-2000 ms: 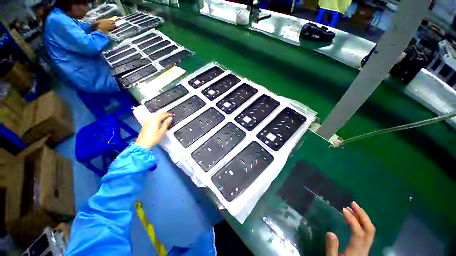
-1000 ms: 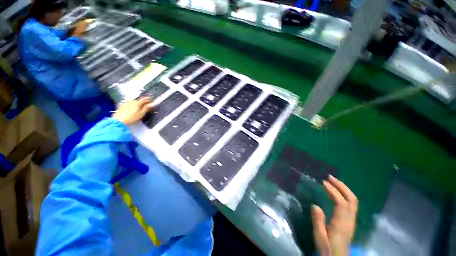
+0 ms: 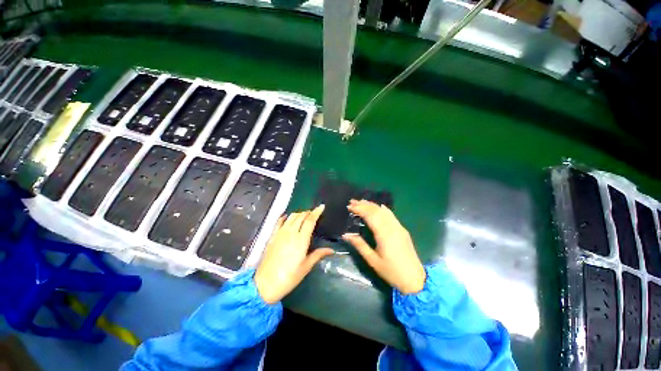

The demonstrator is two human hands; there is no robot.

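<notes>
A dark flat piece (image 3: 335, 210) lies on the green bench between my two bare hands. Whether it is a phone frame or a sheet cannot be told. Another dark flat rectangle (image 3: 378, 196) shows just beyond my right fingertips. My left hand (image 3: 291, 252) is at its left side, fingertips at its edge. My right hand (image 3: 388, 246) is at its right side, fingers spread and bent. Whether either hand grips the piece cannot be told. The white tray (image 3: 183, 161) to the left holds two rows of black phone frames, the far row with pale squares.
A shiny greyish film (image 3: 493, 250) lies right of my hands. Another filled tray (image 3: 569, 272) stands at the far right, and more filled trays at the far left. A grey post (image 3: 339, 65) with a cable rises behind the bench. A blue stool (image 3: 65, 282) is at lower left.
The view has turned right. My left hand has left the white tray and come beside my right hand at the dark piece. The right-hand tray has come into view; the other worker is out of view.
</notes>
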